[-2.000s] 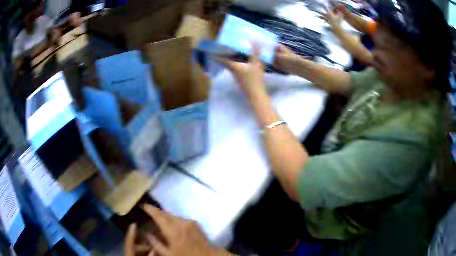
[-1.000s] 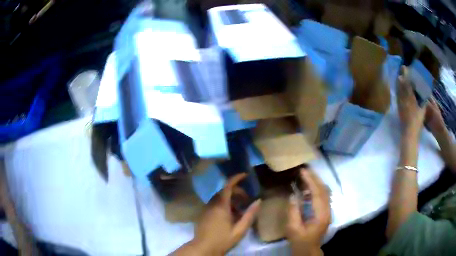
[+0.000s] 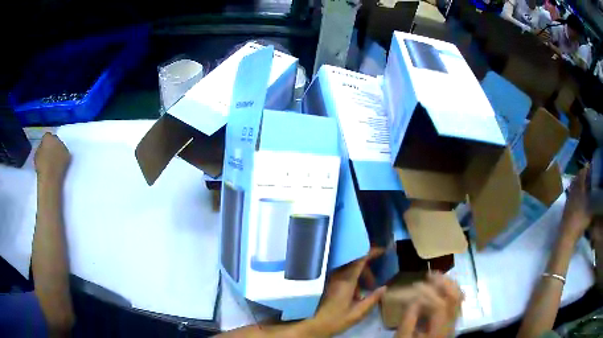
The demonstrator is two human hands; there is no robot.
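Note:
A light blue and white product box (image 3: 291,218) with pictures of cylinders stands slightly tilted in front of me. My left hand (image 3: 347,290) is at its lower right edge, thumb and fingers apart; whether it touches the box is unclear. My right hand (image 3: 433,307) is blurred, fingers bent, beside the brown flap (image 3: 400,304) of a carton low between my hands. I cannot tell if it holds anything. Open cartons with brown insides lie behind: one at the right (image 3: 443,86), one in the middle (image 3: 363,119), one at the back left (image 3: 218,92).
A white roll (image 3: 180,79) in clear wrap stands behind the boxes. A blue plastic tray (image 3: 86,86) is at the back left. Another person's forearm (image 3: 51,231) rests on the white sheet (image 3: 139,231). A neighbour's arm with a bracelet (image 3: 552,277) is at the right. A metal post (image 3: 337,33) stands behind.
The view has swung left and steadied. The picture face of a box now stands in front of me, left of my hands. A person's forearm shows more fully at the left.

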